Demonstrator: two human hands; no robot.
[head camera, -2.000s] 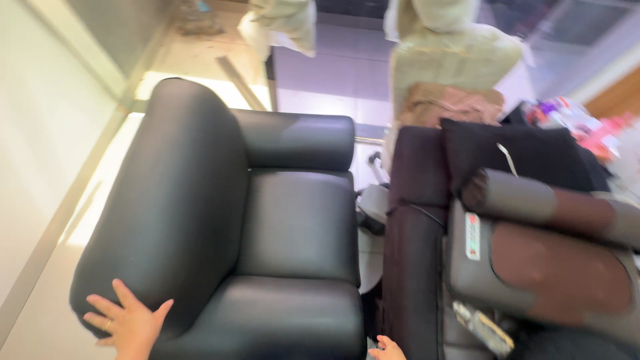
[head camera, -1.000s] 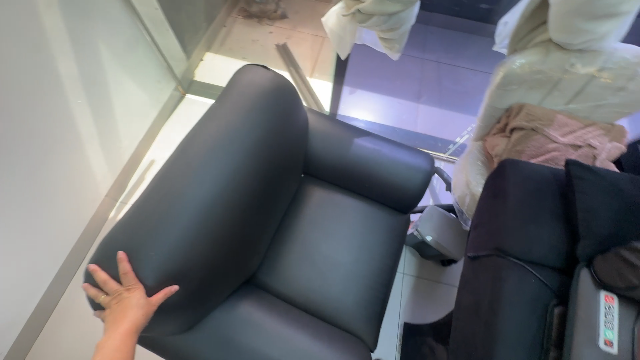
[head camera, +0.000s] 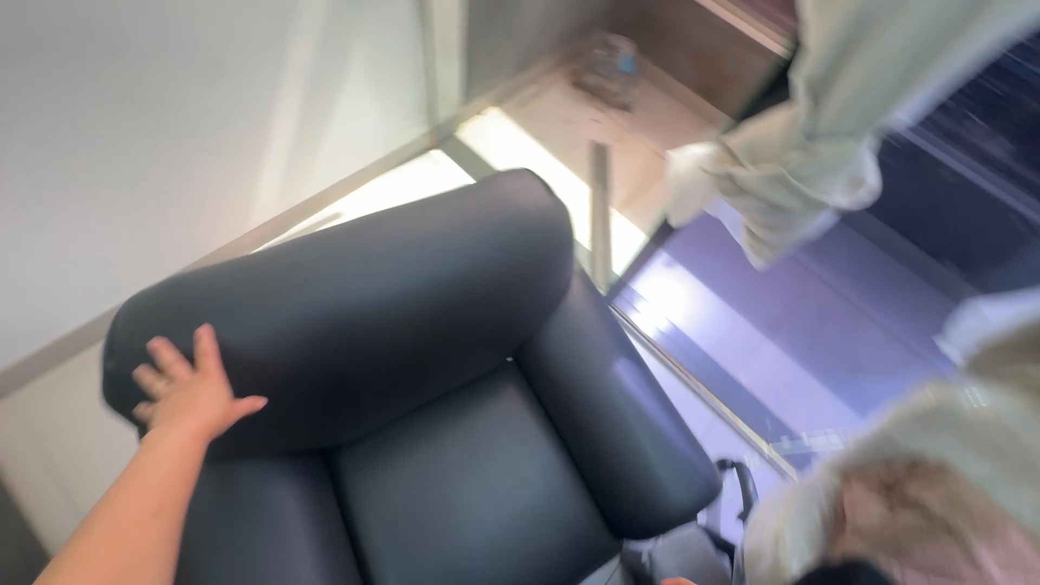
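Observation:
A black leather-look armchair (head camera: 471, 479) fills the lower middle of the head view, its backrest toward the wall. My left hand (head camera: 193, 393) lies with spread fingers on the left end of that backrest, palm against the upholstery and not closed around anything. Of my right hand (head camera: 678, 581), only a fingertip shows at the bottom edge, close to the chair's right armrest; what it touches is hidden.
A white wall (head camera: 162, 122) runs along the left. Beyond the chair are a metal strip (head camera: 600, 211) on the floor, a glass panel and hanging pale fabric (head camera: 796, 171). A grey object (head camera: 691, 556) and a covered seat with brown cloth (head camera: 910, 504) are at the lower right.
The view has turned strongly, so the armchair appears rotated and the dark recliner at the right is out of frame. My left hand remains on the backrest's end.

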